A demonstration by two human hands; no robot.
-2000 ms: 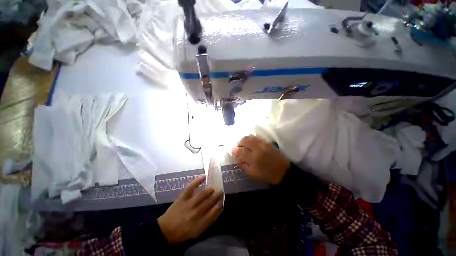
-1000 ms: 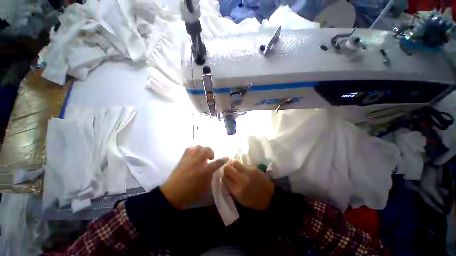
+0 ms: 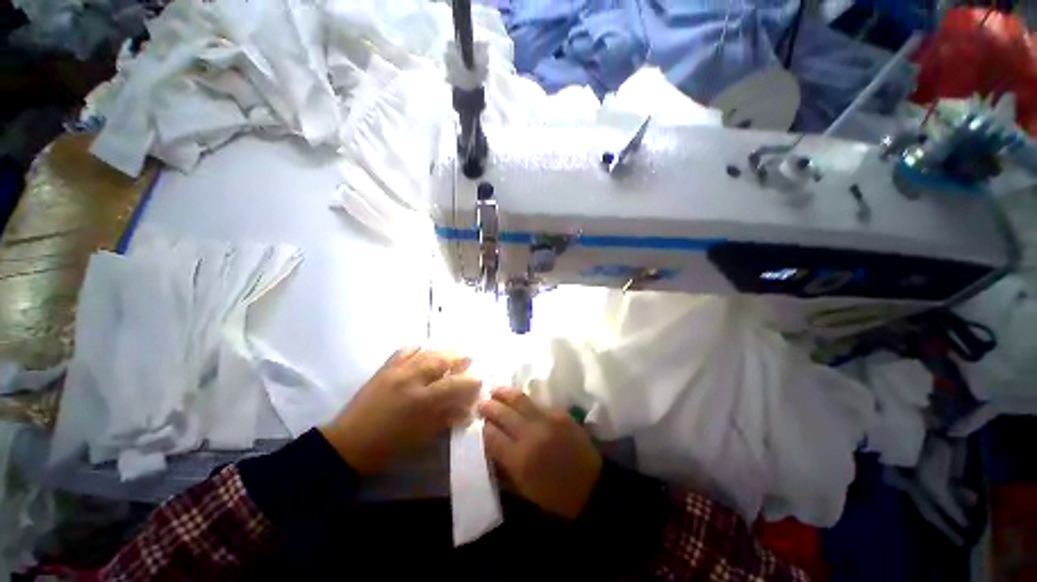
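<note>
A narrow white fabric strip [image 3: 473, 489] hangs toward me from between my hands, its free end over the table's front edge. My left hand [image 3: 407, 409] is on the strip from the left, fingertips in the bright light below the needle area. My right hand [image 3: 539, 446] holds the strip from the right, fingers bent beside the left fingertips. A wide white garment piece [image 3: 716, 398] lies bunched right of the right hand and under the machine head [image 3: 682, 182]. Glare hides the needle and presser foot. A small green item [image 3: 578, 414] shows at my right hand.
A fanned stack of white strips [image 3: 171, 341] lies on the left. A rumpled white heap [image 3: 239, 80] is behind it. A brown plastic-wrapped surface [image 3: 68, 227] is at the far left. Blue cloth [image 3: 637, 40] and a red bag [image 3: 972, 63] are behind the machine.
My left hand has moved from the strip's near part up toward the needle, beside my right hand. Both hands then shift slightly left. The machine sits lower in view and more background shows.
</note>
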